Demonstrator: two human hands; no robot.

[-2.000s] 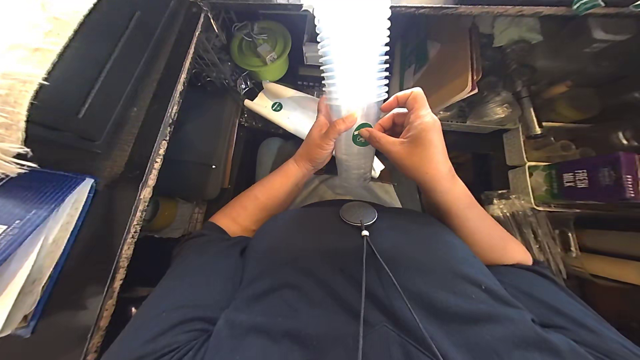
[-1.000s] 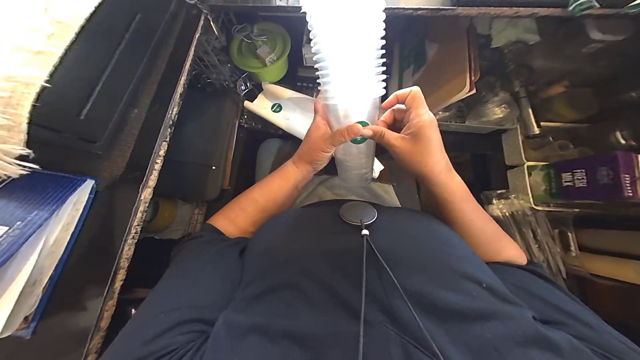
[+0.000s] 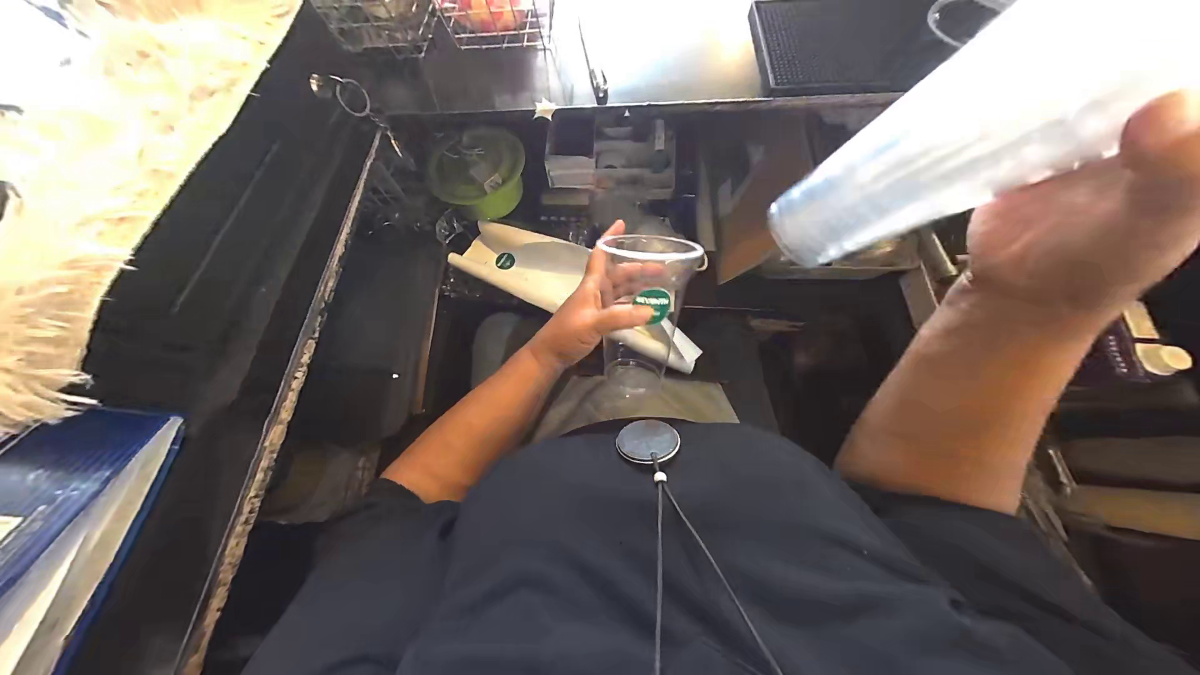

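Note:
My left hand (image 3: 591, 314) holds a clear plastic cup (image 3: 647, 342) upright, its thumb across a round green sticker (image 3: 652, 306) on the wall. My right hand (image 3: 1078, 225), raised at the right, grips a long stack of nested clear plastic cups (image 3: 900, 169), tilted with its narrow end down toward the middle. Behind the single cup lies a cream backing strip (image 3: 530, 267) with another green sticker (image 3: 505, 261) near its far end. The strip's middle is partly hidden by my left hand and the cup.
A green tub (image 3: 478, 173) and small boxes (image 3: 609, 150) stand on the shelf ahead. Above are wire baskets (image 3: 497, 23) and a black ridged tray (image 3: 834, 47). A blue book or folder (image 3: 84, 525) lies at the left, beside a rough board edge (image 3: 272, 441).
The cup stack has moved from between my hands up to the right in my right hand. One stickered cup is now apart from it in my left hand. The view has shifted.

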